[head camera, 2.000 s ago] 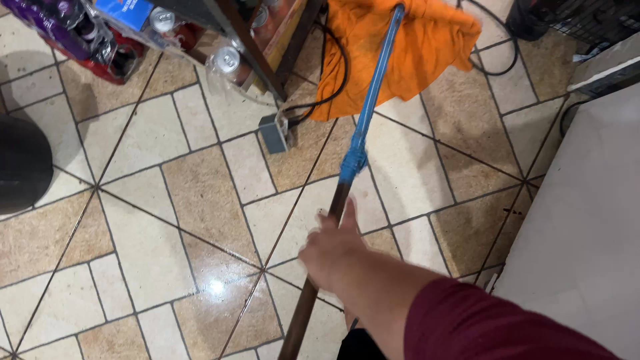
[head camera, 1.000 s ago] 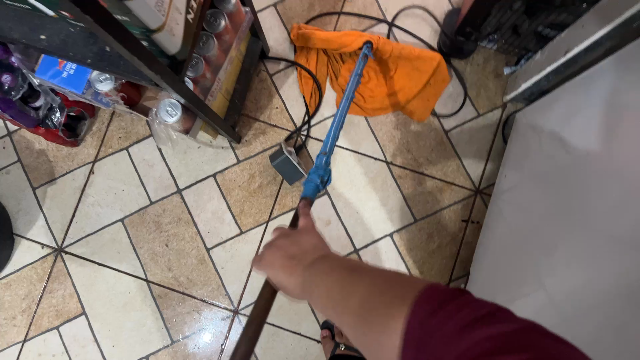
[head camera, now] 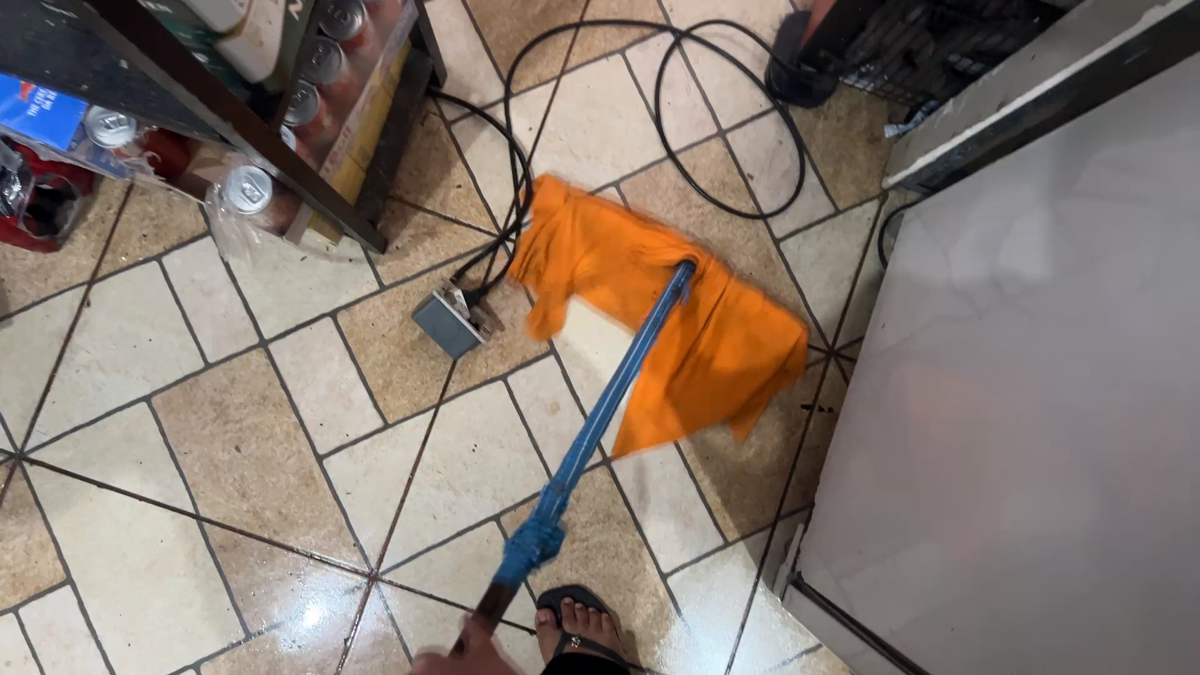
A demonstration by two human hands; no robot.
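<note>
My right hand (head camera: 469,656) is at the bottom edge, partly cut off, closed around the dark lower part of a long pole (head camera: 600,408). The pole's upper part is covered in blue material with a bunched knot. Its far end passes into an orange cloth (head camera: 722,347) spread on the tiled floor; whatever head the cloth covers is hidden. Left of the cloth, and apart from the pole, lies a small grey box (head camera: 450,323) joined to a black cable (head camera: 511,112). My left hand is out of view.
A dark metal shelf (head camera: 216,112) with drink cans (head camera: 248,190) stands at upper left. A large pale panel (head camera: 1012,375) borders the right side. A person's foot in dark footwear (head camera: 802,61) shows at the top, near a black crate (head camera: 914,52). My sandalled foot (head camera: 581,623) is beside the pole.
The orange cloth has moved away from the top edge of the view, toward its middle. My right hand has shifted down to the bottom edge, still on the pole. The view has moved too.
</note>
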